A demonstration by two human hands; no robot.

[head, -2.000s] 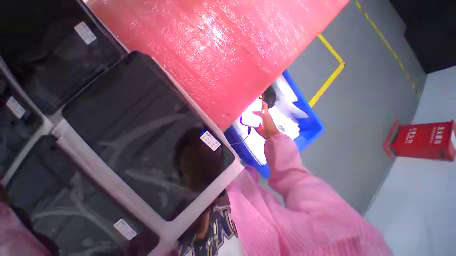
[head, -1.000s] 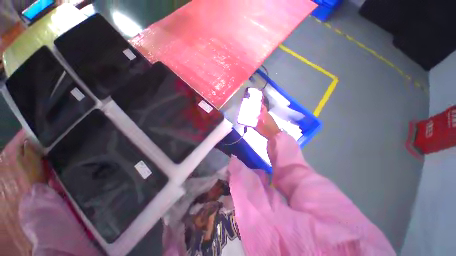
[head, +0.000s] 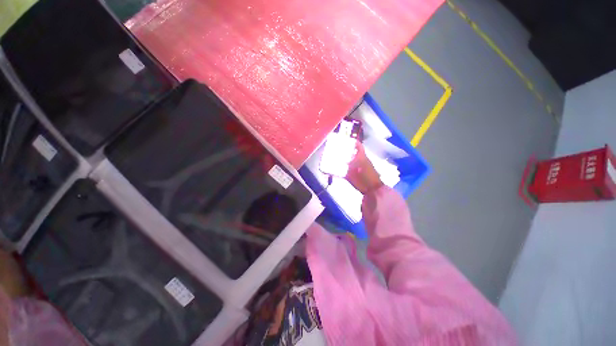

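My right hand (head: 363,170) holds a small, brightly lit handheld device (head: 338,153) over the blue bin (head: 420,169). The glare hides the screen content and most of the fingers. Several dark tablets lie in a pale tray (head: 233,290) at the left. The nearest tablet to the bin (head: 209,176) has a white barcode label (head: 280,176) near its corner. Another tablet (head: 121,270) lies below it. My left hand (head: 10,276) is at the lower left edge, blurred and cut off, beside the tray. Its fingers cannot be made out.
The shiny red-pink mat (head: 270,61) covers the bench beyond the tablets. White papers (head: 385,177) lie in the bin. Yellow lines (head: 432,116) mark the grey floor. A red box (head: 571,177) stands by the pale wall at the right.
Since one second ago, the view has moved closer to the tablets, which appear larger. My left hand has shifted to the picture's edge. My right hand still holds the lit device over the bin.
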